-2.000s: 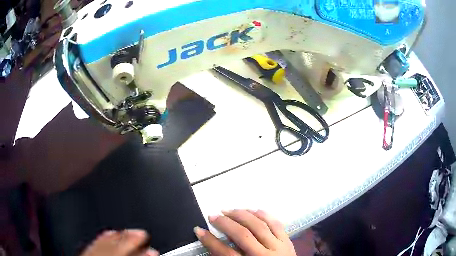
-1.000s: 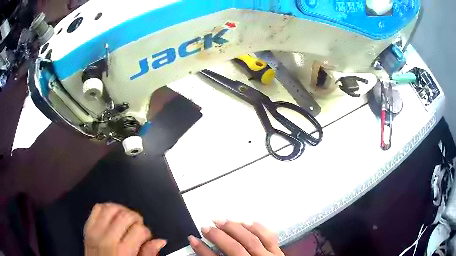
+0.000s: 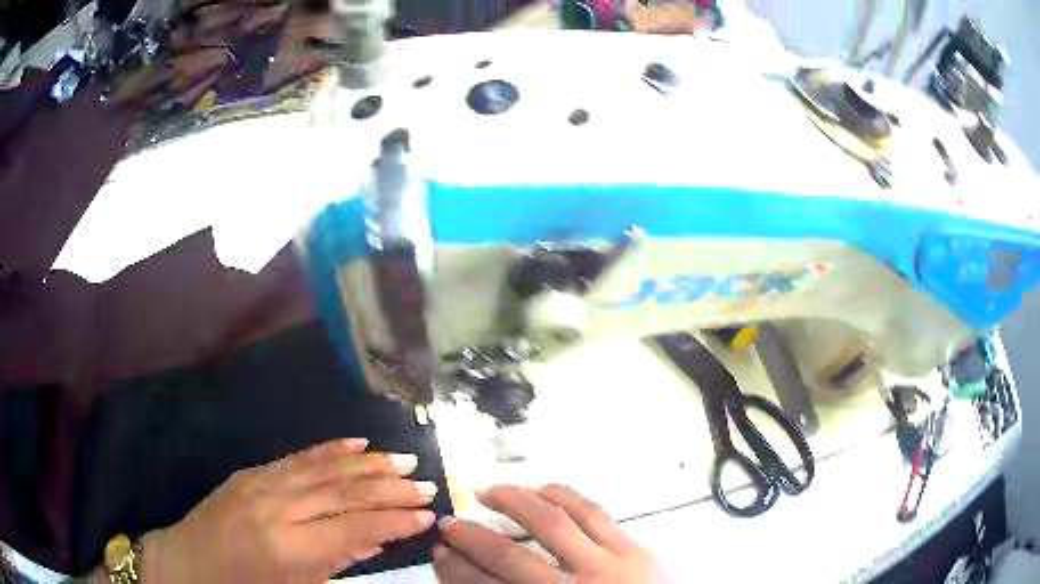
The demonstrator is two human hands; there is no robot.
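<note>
The black fabric piece (image 3: 228,416) lies over the maroon garment panel (image 3: 148,274), its right edge running beside the presser foot area (image 3: 422,413) of the sewing machine (image 3: 684,211). My left hand (image 3: 308,502) lies flat on the black fabric, fingers pointing right, near its edge. My right hand (image 3: 547,534) rests at the fabric's right edge on the white table, fingertips close to my left fingertips. Both hands press from above; whether the right fingertips pinch the cloth is unclear. The machine head is blurred.
Black fabric shears (image 3: 747,439) lie under the machine arm, with the yellow-and-grey tool (image 3: 744,338) behind them. Small red snips (image 3: 915,473) lie at the right of the table (image 3: 639,479). A brown fabric heap (image 3: 240,57) is at the back left.
The view has shifted, showing the machine's top. The black fabric's edge is now by the presser foot. My left hand has flattened on the cloth; my right hand remains at its edge.
</note>
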